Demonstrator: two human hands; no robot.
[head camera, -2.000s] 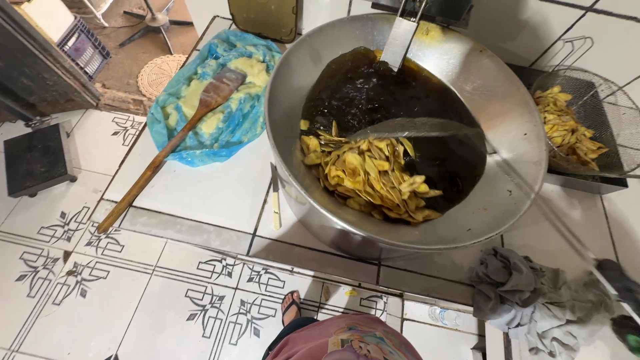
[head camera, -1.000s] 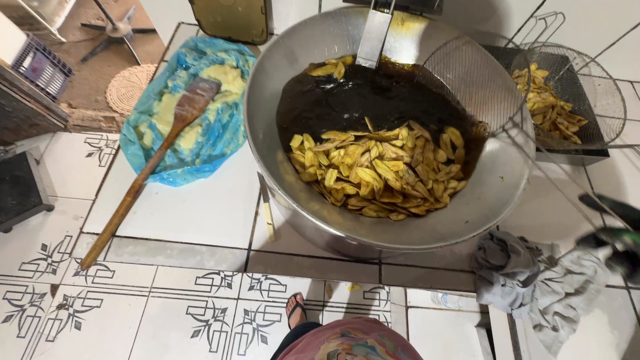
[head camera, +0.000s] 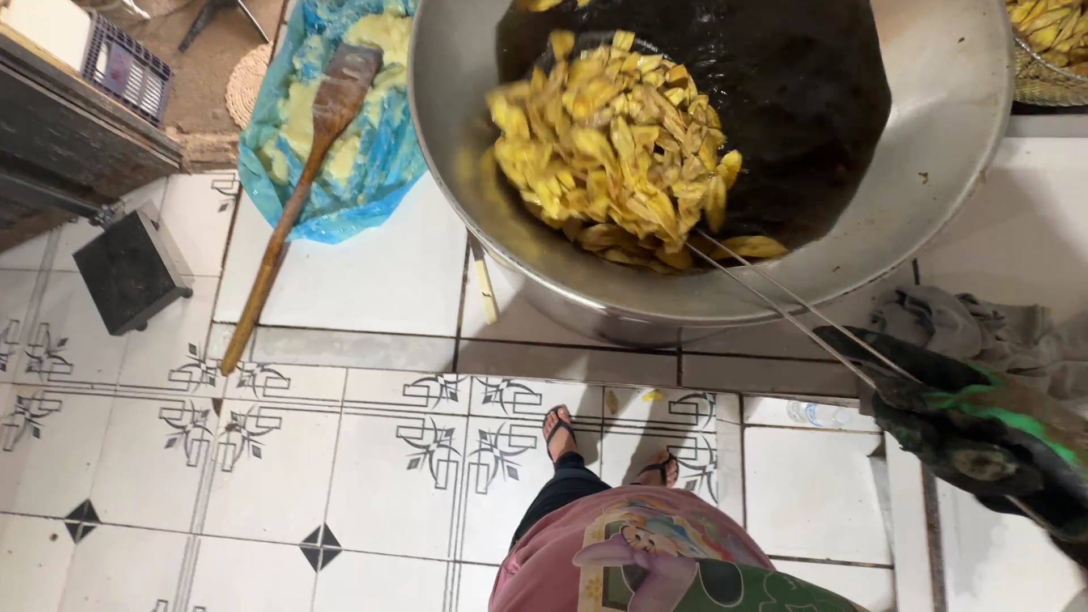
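Note:
A black and green glove (head camera: 960, 425), probably on my right hand, is at the right edge, closed around the long wire handle (head camera: 799, 310) of a strainer. The strainer's head is under a heap of yellow fried slices (head camera: 612, 161) at the left side of a wide metal pan (head camera: 935, 170). Dark oil (head camera: 799, 110) fills the pan's middle. Left of the pan, a wooden paddle (head camera: 293, 195) rests on a blue plastic bag (head camera: 365, 204) holding pale yellow pieces. My left hand is out of view.
A grey cloth (head camera: 960, 327) lies right of the pan. More fried slices (head camera: 1054, 30) are at the top right corner. A small knife-like tool (head camera: 483, 285) lies near the pan's lower left. A black platform (head camera: 127, 272) stands on the tiled floor at left.
The strainer has moved from the pan's right side to the left, in among the slices, which are now heaped at the left. The gloved hand has come further into view. The view is closer.

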